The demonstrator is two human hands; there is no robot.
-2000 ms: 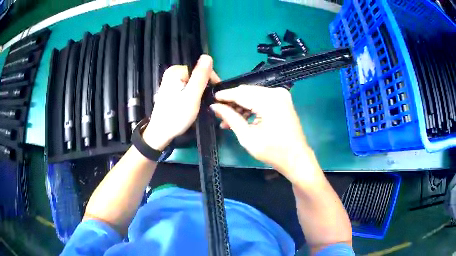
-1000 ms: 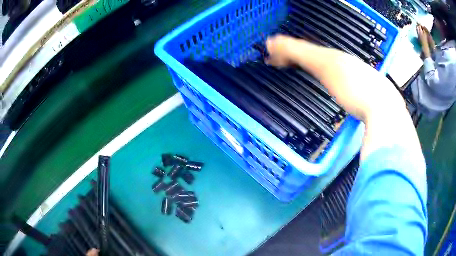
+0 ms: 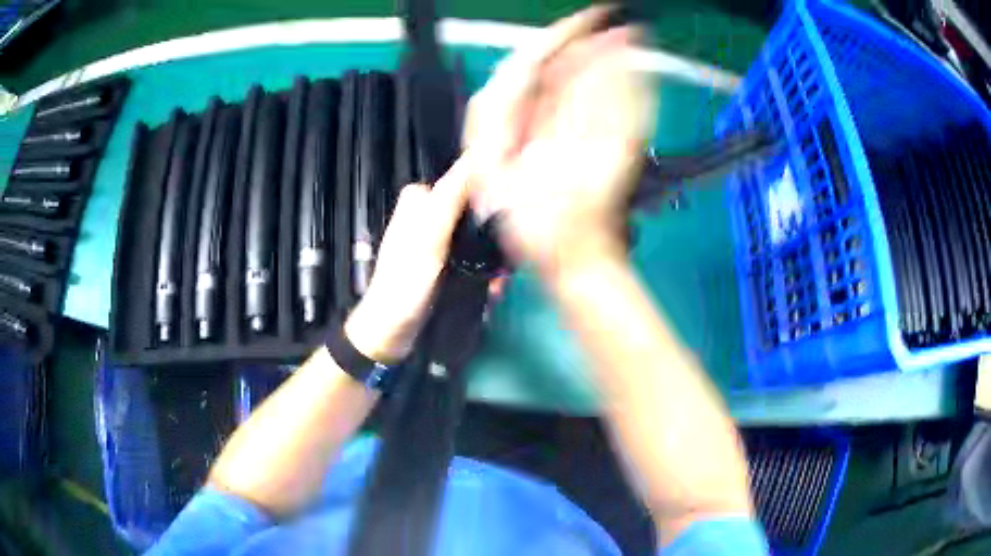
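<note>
The black tripod leg set [image 3: 418, 434] is blurred, with one arm pointing away, one towards my body and one to the right. My left hand [image 3: 418, 244], with a dark wristband, grips it around the hub. My right hand [image 3: 576, 152] is strongly blurred, raised over the hub with fingers pointing away. It hides part of the hub, and I cannot tell whether it holds anything. The blister tray [image 3: 245, 353] lies left of the hands, with several folded black units [image 3: 261, 217] in its grooves, silvery bands near their ends.
A blue crate [image 3: 820, 353] packed with black tubes [image 3: 945, 239] stands on the teal bench at right. Another filled tray [image 3: 65, 174] is at far left. Blue bins sit below the bench edge, one at right [image 3: 799, 489] with rows of rods, one at left [image 3: 125, 467].
The view has turned from the crate back to the tray. My right hand has left the crate and is over the hub. My left hand and the spread legs are now central.
</note>
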